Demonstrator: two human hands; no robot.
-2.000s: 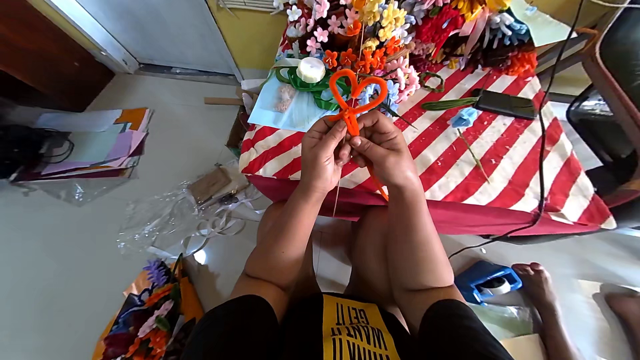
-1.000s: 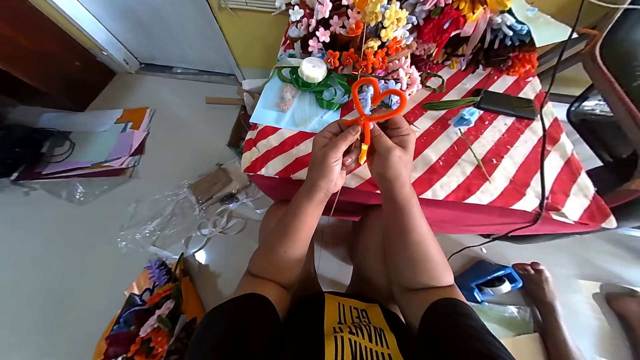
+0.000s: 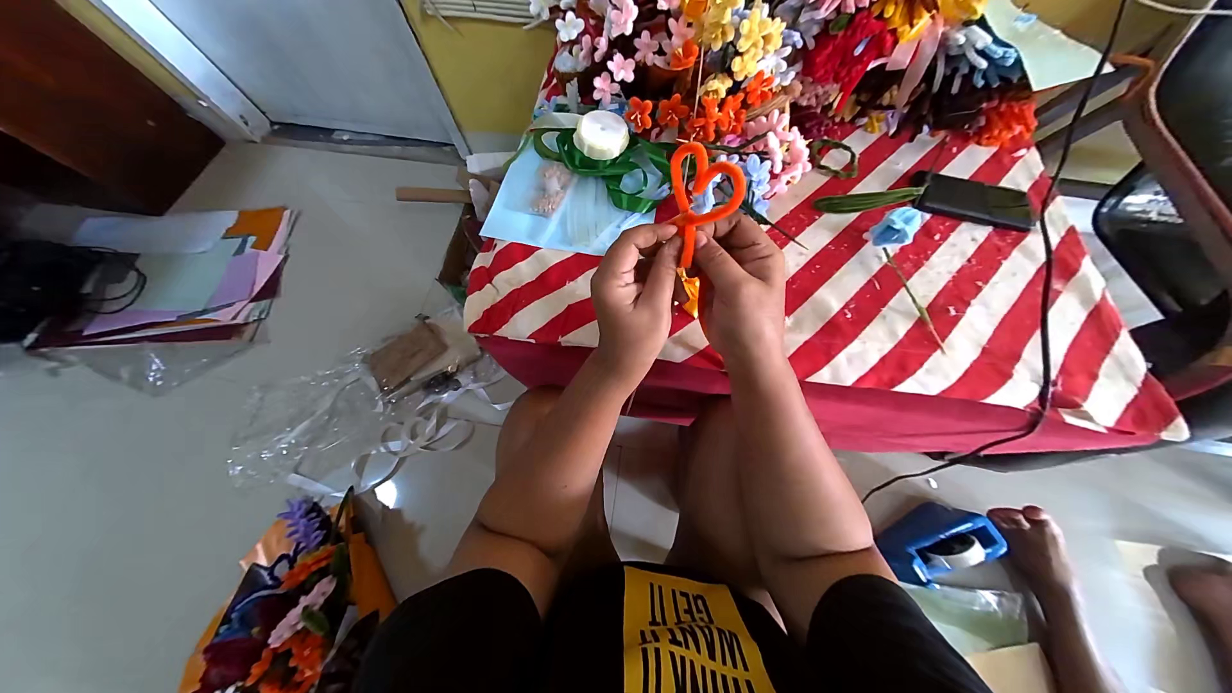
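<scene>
An orange pipe cleaner bent into a heart-like pair of loops (image 3: 739, 197) stands upright above my fingertips, over the table's near edge. My left hand (image 3: 635, 294) pinches its crossing point from the left, thumb and forefinger together. My right hand (image 3: 746, 289) grips the stem just below the loops from the right. Under the fingers hangs a yellow-orange end (image 3: 690, 292). Beyond the hands are a white ribbon roll (image 3: 602, 135), green ribbon (image 3: 635, 197) and a light blue sheet (image 3: 520, 217). A blue fuzzy flower on a green stem (image 3: 895, 227) lies to the right.
Pipe-cleaner flowers (image 3: 674, 58) crowd the back of the striped tablecloth (image 3: 866, 337). A black phone (image 3: 977, 200) and a dark cable (image 3: 1047, 289) are at the right. On the floor are a bouquet (image 3: 298, 616), clear plastic (image 3: 298, 423), papers (image 3: 183, 269) and a blue tape dispenser (image 3: 938, 544). Another person's foot (image 3: 1035, 549) is nearby.
The orange loops were upright two seconds ago, moved right and lower one second ago, and now stand slightly left again and narrower. Both hands have kept hold of the piece.
</scene>
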